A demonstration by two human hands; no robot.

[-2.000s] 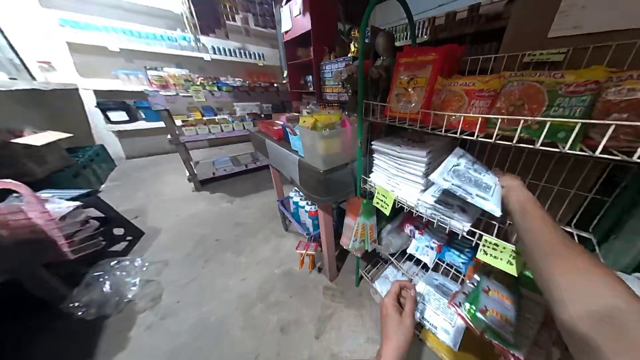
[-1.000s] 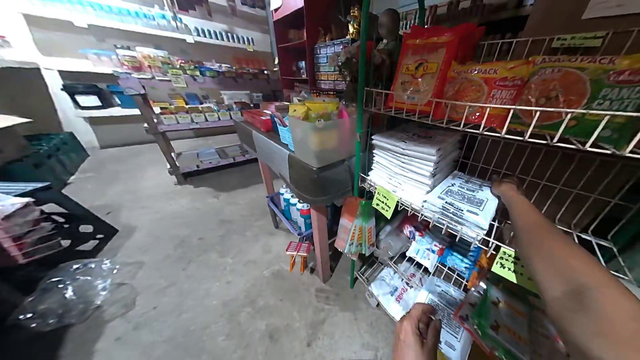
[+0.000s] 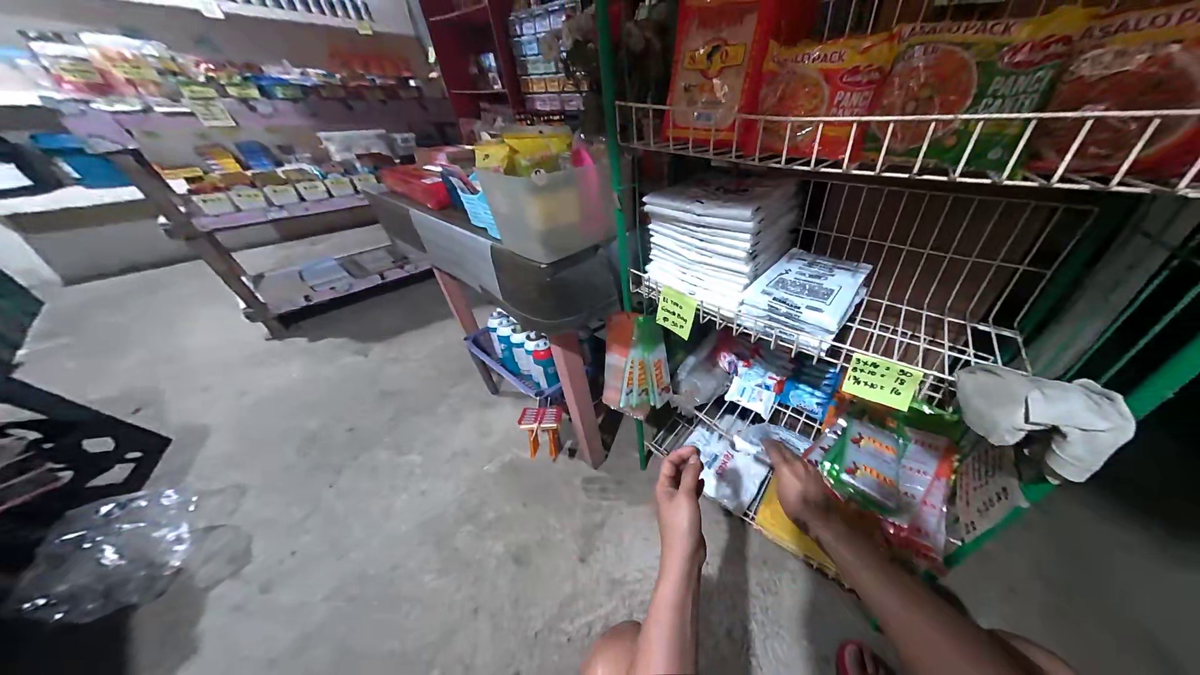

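Observation:
My left hand (image 3: 682,502) is raised in front of the bottom wire shelf, its fingers curled near a white printed plastic packet (image 3: 729,469); whether it grips anything is unclear. Just right of it, my right hand (image 3: 797,487) reaches into the same shelf, fingertips at a clear and white plastic packet (image 3: 773,437); its grip is partly hidden. On the middle shelf above, a tall pile of folded white plastic packs (image 3: 708,239) stands beside a lower pile of printed white packs (image 3: 808,289). Green and red plastic packets (image 3: 867,459) hang right of my right hand.
Noodle packs (image 3: 966,94) fill the upper wire shelf (image 3: 900,122). A grey cloth (image 3: 1045,417) hangs on the rack's right side. Left of the rack stands a table (image 3: 553,291) with a plastic bin (image 3: 544,211); spray cans (image 3: 520,352) sit beneath. A clear plastic bag (image 3: 108,558) lies on the floor.
My right hand has left the printed white packs on the middle shelf and moved down to the bottom shelf, beside my left hand. The printed packs now lie on the lower pile.

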